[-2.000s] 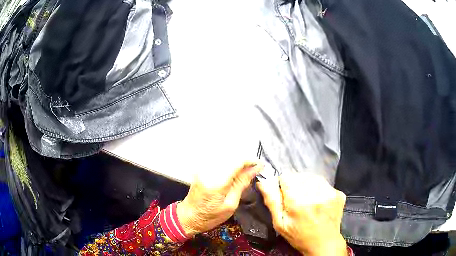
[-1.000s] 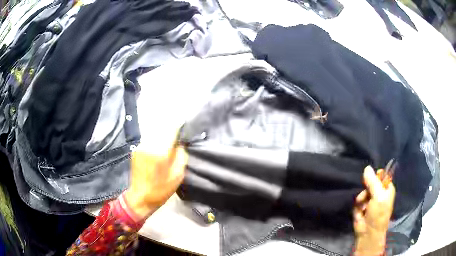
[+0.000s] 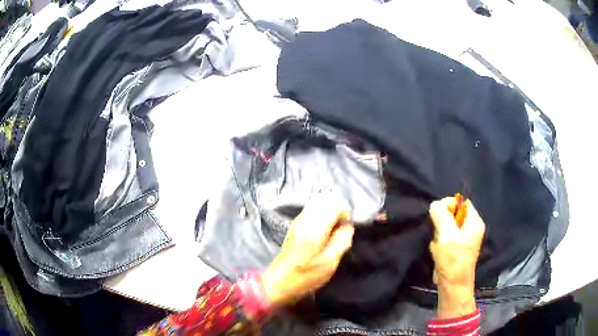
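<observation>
A grey-black denim jacket point(image 3: 419, 118) lies spread over the table in front of me, with much of its plain black lining facing up. My left hand point(image 3: 308, 252) grips a fold of the jacket at the lower centre, beside a rumpled pale grey part. My right hand point(image 3: 457, 243) is closed around orange-red thread snips point(image 3: 461, 211) over the black lining on the right. Only part of the snips shows; the tips are hard to make out. What my right fingertips hold besides the snips cannot be told.
Another jacket point(image 3: 65, 131) lies on the left of the white table point(image 3: 151, 292), with its buttoned placket and hem band visible. More garments are heaped at the far left. The curved table edge runs near me. Small dark items lie at the top right.
My left hand has moved right and inward with the cloth. My right hand has moved slightly left and up with the snips. The stretched part of the jacket is now bunched at the centre.
</observation>
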